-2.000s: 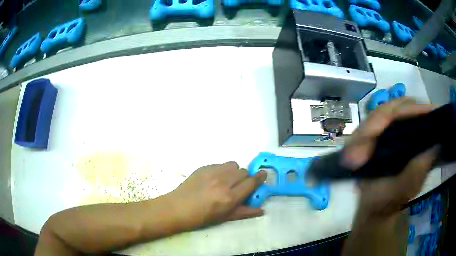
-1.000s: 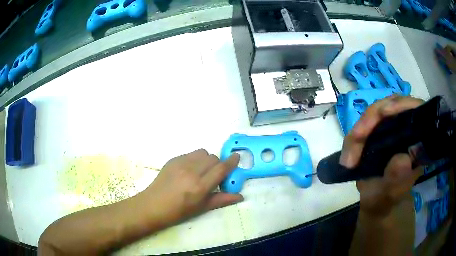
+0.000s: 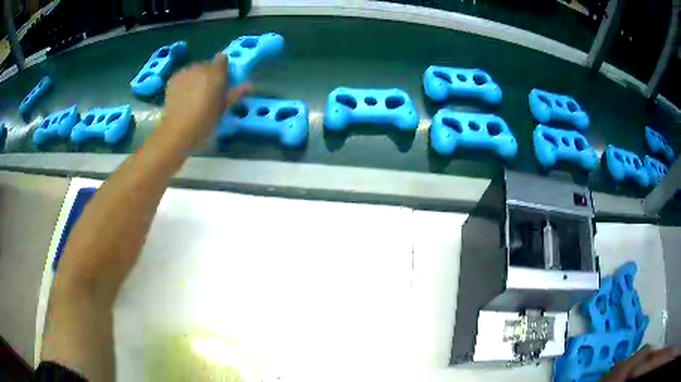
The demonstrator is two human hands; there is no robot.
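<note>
My left hand (image 3: 196, 95) is over the green conveyor belt at the upper left, its fingers at the left end of a light-blue controller housing (image 3: 257, 50) that sits tilted above another housing (image 3: 280, 121). The fingertips are partly hidden, but they appear to hold the tilted housing. My right hand (image 3: 644, 364) is cut off by the lower right edge, beside the stacked housings (image 3: 597, 349). What it holds cannot be seen. The electric screwdriver is not in view.
A grey metal screw feeder (image 3: 552, 279) stands on the white bench (image 3: 299, 280), right of centre. Several blue housings lie along the green conveyor belt (image 3: 373, 52) behind a metal rail. A dark-blue tray (image 3: 73, 224) is partly hidden behind my left forearm.
The view has tilted up towards the belt. My left hand has moved from the bench housing to the belt. That housing is gone from the bench, and the screwdriver has left the view.
</note>
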